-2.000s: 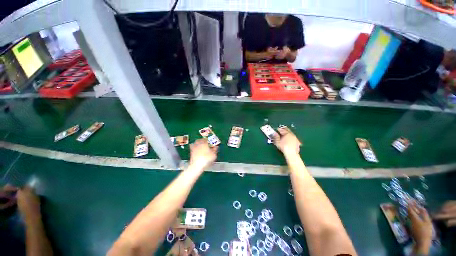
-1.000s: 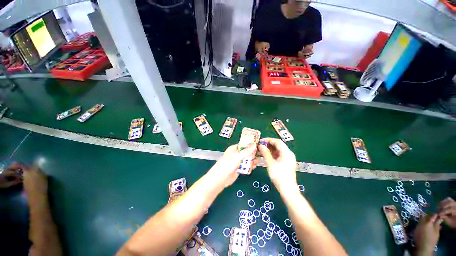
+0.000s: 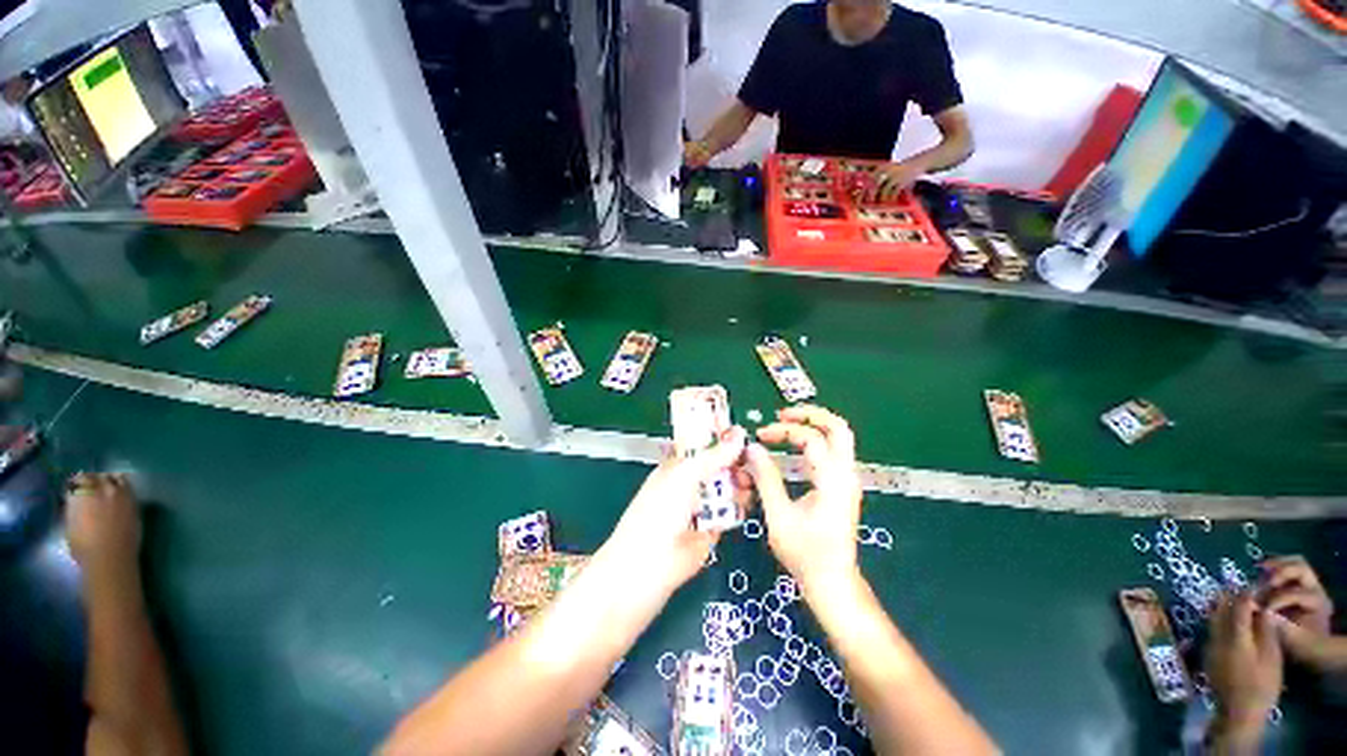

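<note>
My left hand (image 3: 678,510) holds a circuit board (image 3: 700,418) upright above the pale rail, its white keypad part showing below my fingers. My right hand (image 3: 807,495) is beside the board's right edge, thumb and fingers apart. A tiny pale bit shows between its fingertips; I cannot tell if they grip it. Many thin white rings (image 3: 770,668) lie scattered on the bench below my hands. Another board (image 3: 703,703) lies among them at the near edge. A pile of boards (image 3: 535,579) lies left of the rings, partly hidden by my left forearm.
Boards (image 3: 631,361) lie spread along the green belt beyond the pale rail (image 3: 946,485). A slanting grey post (image 3: 429,222) stands left of centre. Opposite, a person in black sits at a red tray (image 3: 857,248) beside a white fan (image 3: 1089,229). Other people's hands show at both sides.
Two seconds ago both hands were reaching over the belt; they are now drawn together over the rail around one board. Since one second ago, my right fingers have spread and the belt boards have shifted left.
</note>
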